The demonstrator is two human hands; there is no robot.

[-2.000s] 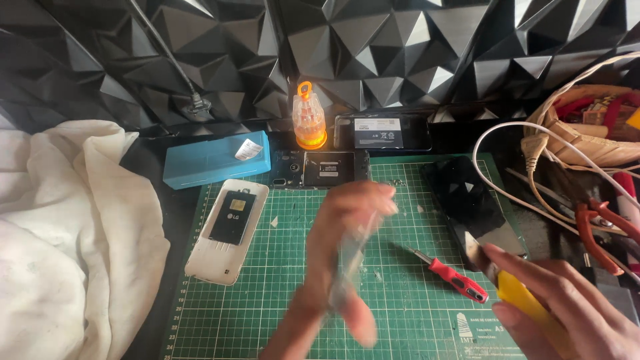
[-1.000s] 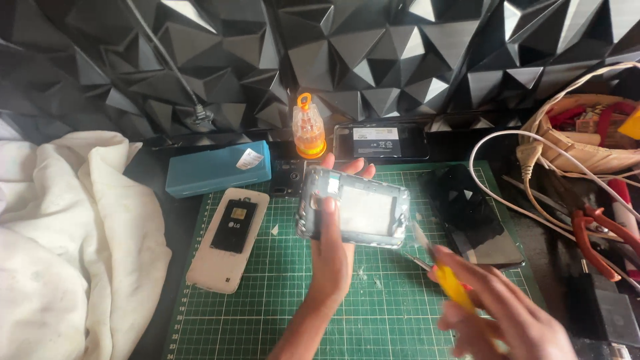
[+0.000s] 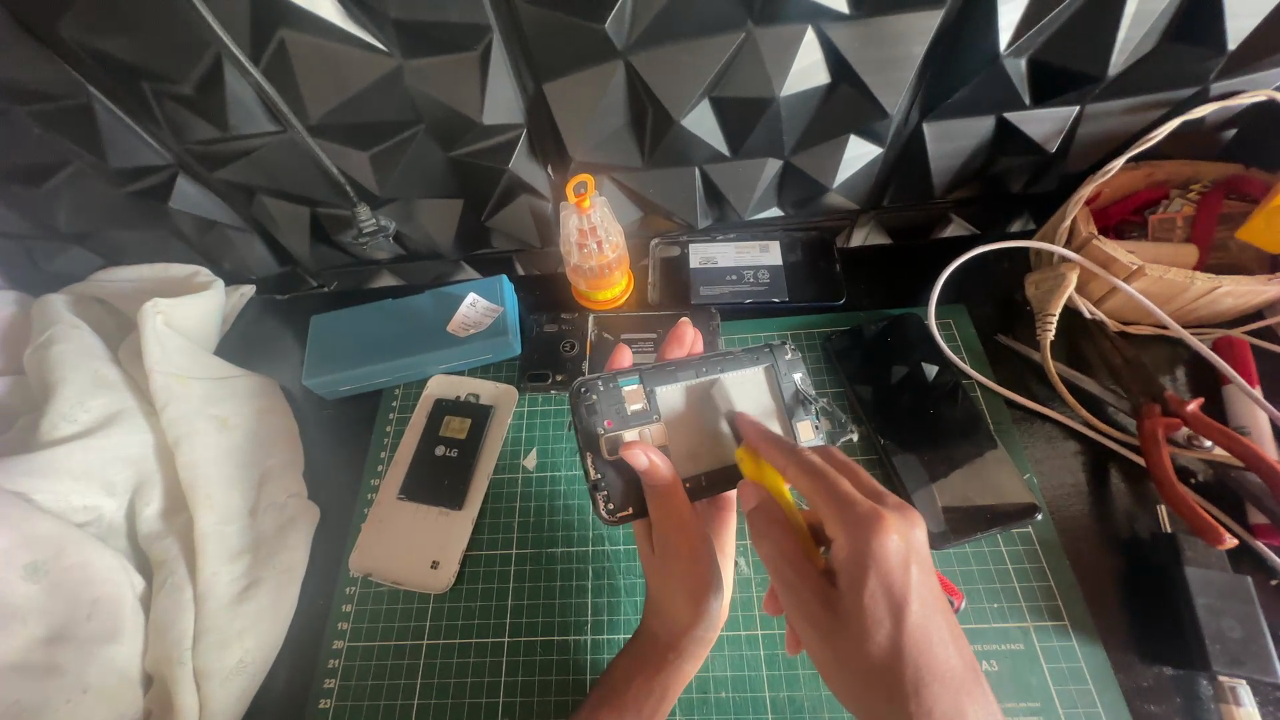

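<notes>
My left hand (image 3: 680,530) holds an opened smartphone body (image 3: 715,400) tilted above the green cutting mat (image 3: 560,620), its inner side with an empty battery bay facing up. In my right hand (image 3: 860,550) is a yellow-handled utility knife (image 3: 775,490), its tip over the phone's battery bay. Left of the hands, a white phone back cover (image 3: 400,545) lies with a black LG battery (image 3: 445,465) on it. A red-handled screwdriver (image 3: 950,592) shows only in part behind my right hand. To the right lies a black phone screen (image 3: 930,430).
At the back stand a blue case (image 3: 400,340), an orange-based clear bit holder (image 3: 597,250), a dark phone part (image 3: 555,350) and a battery (image 3: 738,270) on a black cover. A white cable (image 3: 1050,410), red-handled pliers (image 3: 1170,450) and a basket (image 3: 1150,275) are at right, white cloth (image 3: 180,480) at left.
The phone body is turned differently than a second ago, and my right hand has brought the knife from beside it to over its bay.
</notes>
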